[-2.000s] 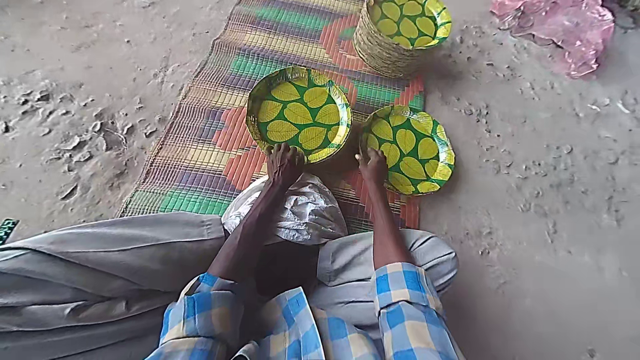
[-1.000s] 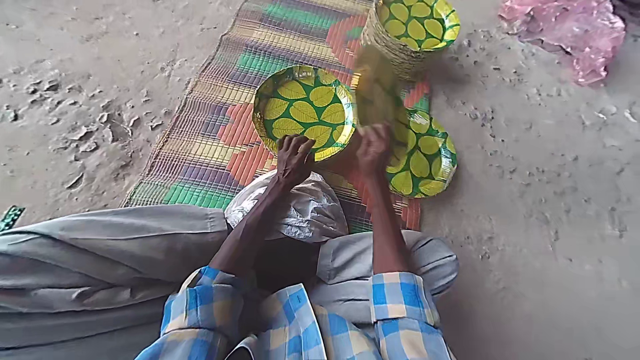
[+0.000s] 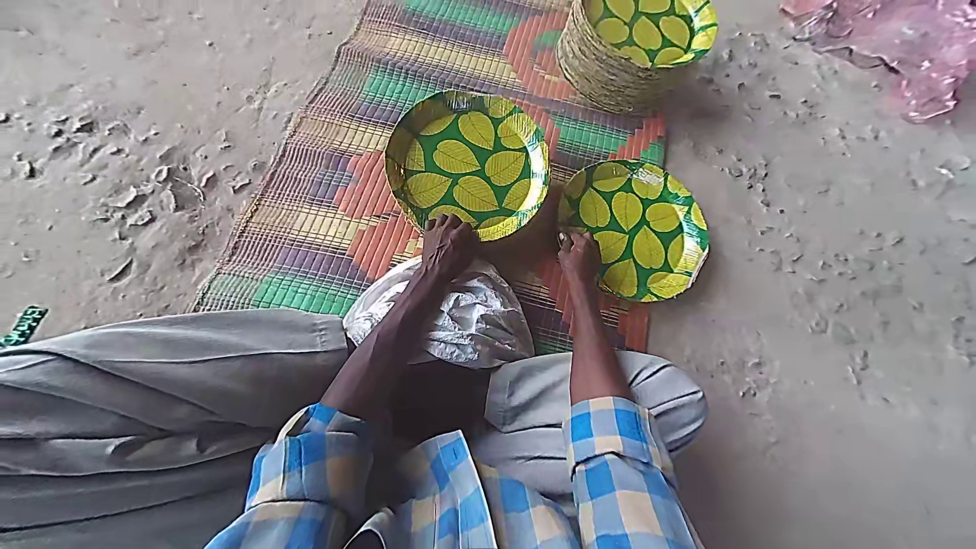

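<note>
My left hand (image 3: 448, 245) grips the near rim of a round green plate with a yellow leaf pattern (image 3: 476, 164), fingers over its edge. To the right, the fingers of my right hand (image 3: 579, 252) are at the left rim of a second leaf-patterned plate (image 3: 640, 229), which lies at the mat's right edge; whether they pinch it is not clear. Below my left hand, a crumpled white plastic sack (image 3: 476, 320) sits between my legs. A tall stack of the same plates (image 3: 610, 69) stands beyond, with a leaf-patterned plate on top.
A striped woven mat (image 3: 305, 191) in green, red, yellow and purple lies under the plates. Rough bare ground (image 3: 801, 305) stretches on both sides. A crumpled pink plastic sheet (image 3: 907, 46) is at the upper right. A small green patterned item (image 3: 24, 326) lies at the far left.
One second ago my right hand was farther up with a blurred, tilted plate between the left plate and the right one. Now it is lower, at the right plate's rim. My left hand stays at its plate.
</note>
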